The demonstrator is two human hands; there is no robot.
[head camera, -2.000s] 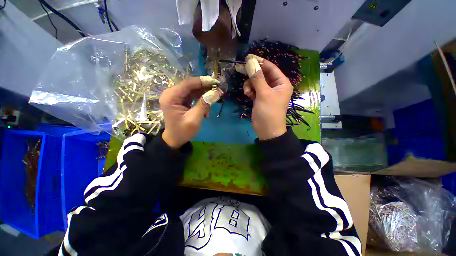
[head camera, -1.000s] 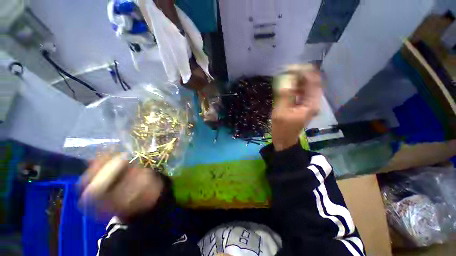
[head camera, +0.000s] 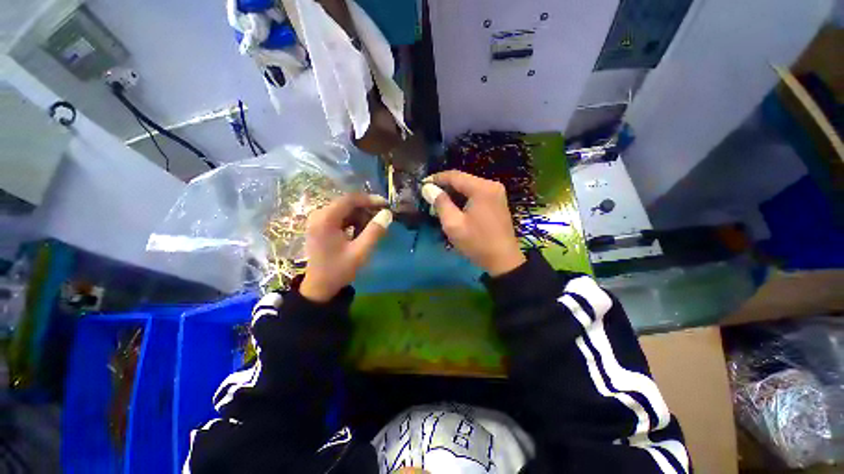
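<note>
My left hand (head camera: 344, 236) and my right hand (head camera: 474, 218), with cream finger cots, are at the machine head (head camera: 409, 176) beyond the mat (head camera: 421, 329). A gold-coloured metal piece (head camera: 390, 185) stands upright at my left fingertips, which are pinched together. My right fingertips are pinched close by at a small dark piece, probably a black lead; it is too small to see clearly. Black leads (head camera: 504, 167) lie heaped right of the machine head. Gold pieces (head camera: 289, 227) lie in the open clear plastic bag (head camera: 208, 218) at left.
Blue plastic bins (head camera: 190, 370) with brownish pieces are at lower left. White cloth gloves (head camera: 338, 69) hang above the machine head. A cardboard box (head camera: 683, 389) and a clear bag of pale parts (head camera: 787, 407) are at lower right. Grey machine cabinets (head camera: 518, 83) stand behind.
A second ago both hands were blurred and apart, the left at lower left and the right raised at right. Now both are together at the machine head. The camera view has also shifted.
</note>
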